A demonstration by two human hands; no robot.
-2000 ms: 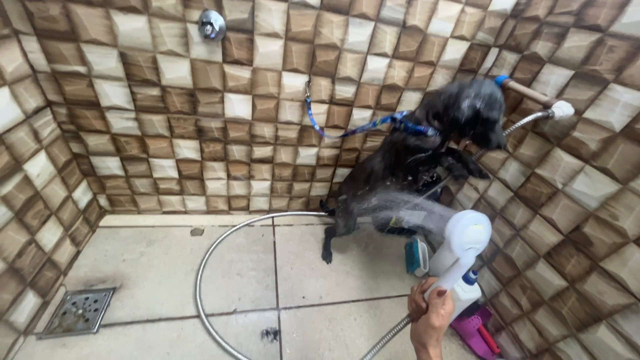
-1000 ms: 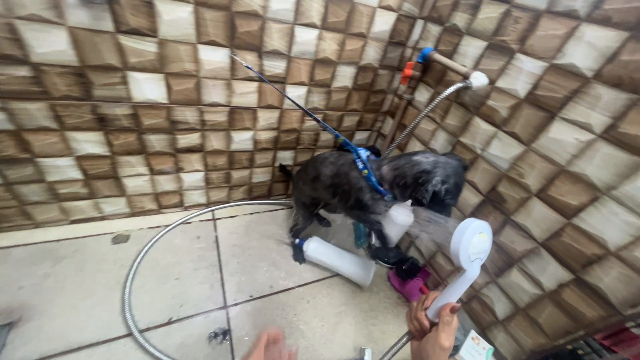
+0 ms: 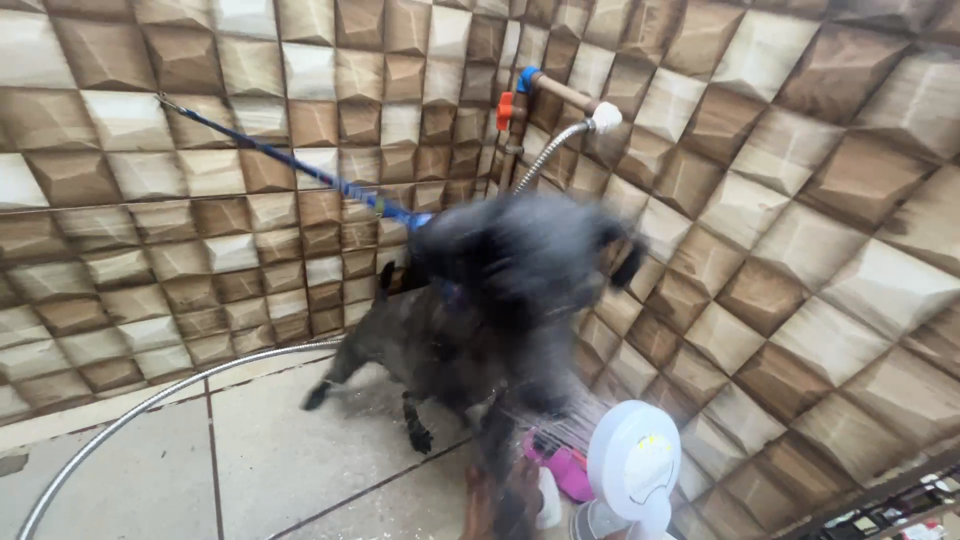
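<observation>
A wet black dog [image 3: 480, 322], blurred by motion, rears up in the tiled corner. My left hand [image 3: 480, 506] is at the bottom edge, its fingers around the dog's front leg. A white shower head [image 3: 634, 457] sprays water toward the dog's chest and legs. Only a sliver of my right hand [image 3: 616, 535] shows under the shower head, at its handle; the rest is out of frame. A blue leash [image 3: 300, 166] runs taut from the wall to the dog's neck. A pink object [image 3: 566, 472], perhaps a brush, and a white bottle [image 3: 549, 499] lie beside my left hand.
A flexible metal hose [image 3: 142, 405] curves over the floor tiles [image 3: 300, 450]. On the corner pipe are an orange valve handle [image 3: 505, 111] and a blue elbow [image 3: 529, 78]; another hose section [image 3: 547, 154] hangs there. A clear container [image 3: 592, 521] stands below the shower head.
The dog has risen from standing low, and its head is higher. My left hand, apart from the dog one second ago, is now at its front leg. The view has moved closer.
</observation>
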